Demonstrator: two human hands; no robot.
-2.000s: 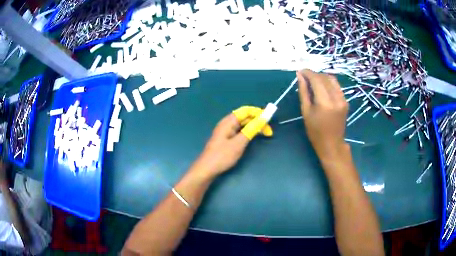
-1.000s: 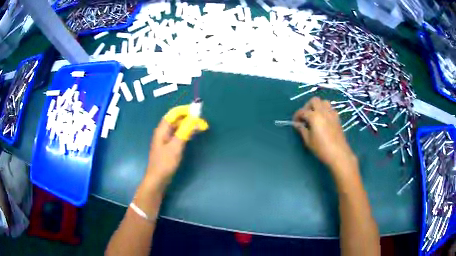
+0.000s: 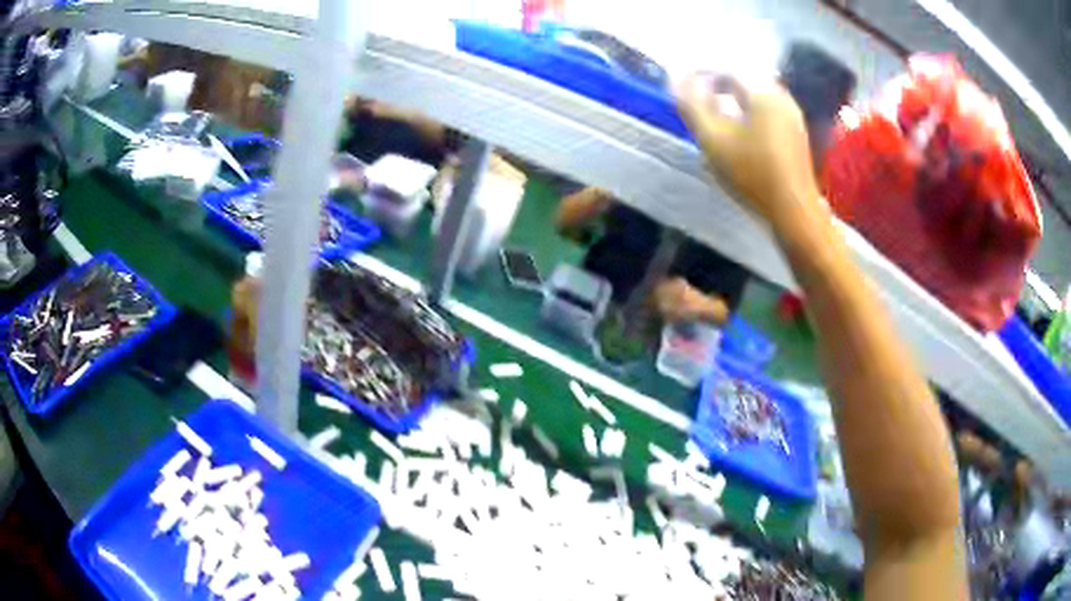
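Note:
My right hand [image 3: 752, 135] is raised at the upper right, at the front edge of the overhead shelf. Its fingers are curled against a very bright white patch, so whether they hold something cannot be told. My left hand is not in view. A heap of short white sleeves [image 3: 529, 534] lies on the green bench at the bottom centre. More white sleeves [image 3: 217, 511] lie in a blue tray [image 3: 100, 540] at the lower left. Part of the pile of thin rods [image 3: 775, 583] shows at the bottom edge, right of the sleeves.
A pale shelf [image 3: 564, 106] crosses the upper view, carrying a blue tray [image 3: 529, 53] and a red bag [image 3: 928, 188]. A grey post [image 3: 294, 223] stands left of centre. Blue bins of sticks [image 3: 82, 329] lie around it. People's hands and arms show across the bench.
The view has swung up and left. My right hand has gone from the bench beside the rods up to the shelf. My left hand with its yellow coverings has left the picture.

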